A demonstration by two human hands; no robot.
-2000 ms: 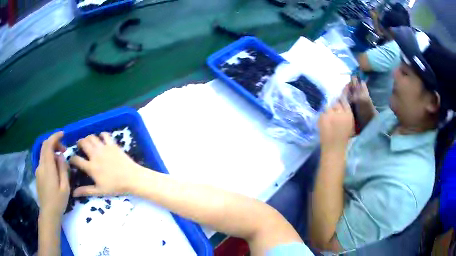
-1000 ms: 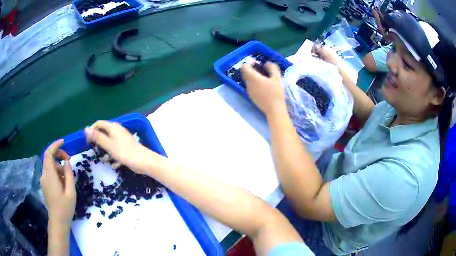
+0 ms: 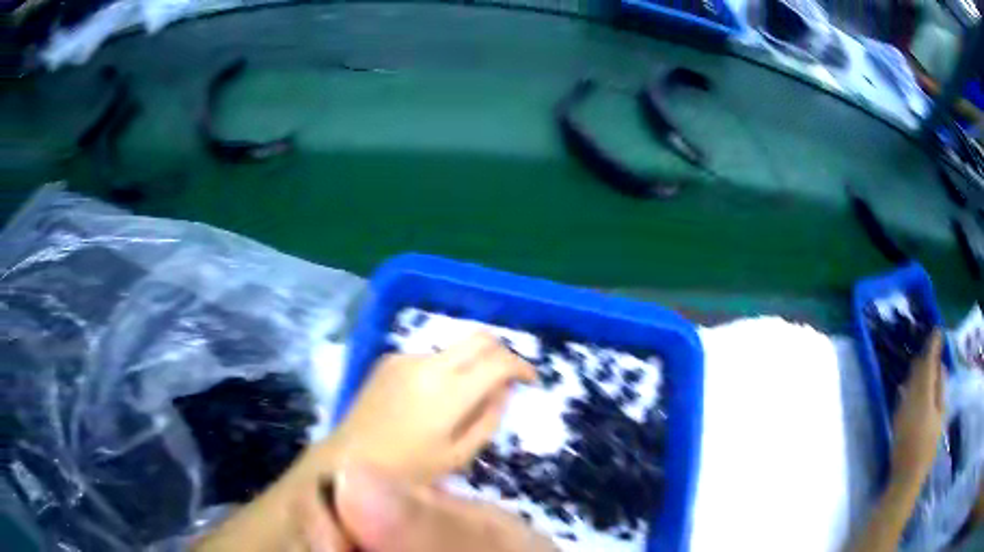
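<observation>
A blue tray with a white liner lies in front of me. Loose small black parts are heaped in its right half and scattered on the liner. My left hand is over the tray's left part, fingers together and bent to the right; whether they hold anything is hidden. My right hand is at the bottom edge, blurred and partly cut off, against or over my left wrist. Its fingers are not clear.
A clear plastic bag with a dark mass of parts is left of the tray. A white pad is to the right. Curved black parts lie across the green surface. Another person's hand is over a second blue tray.
The view has turned left, showing more of the bag. My right hand has left the parts and come back to my left wrist. My left hand now reaches over the tray.
</observation>
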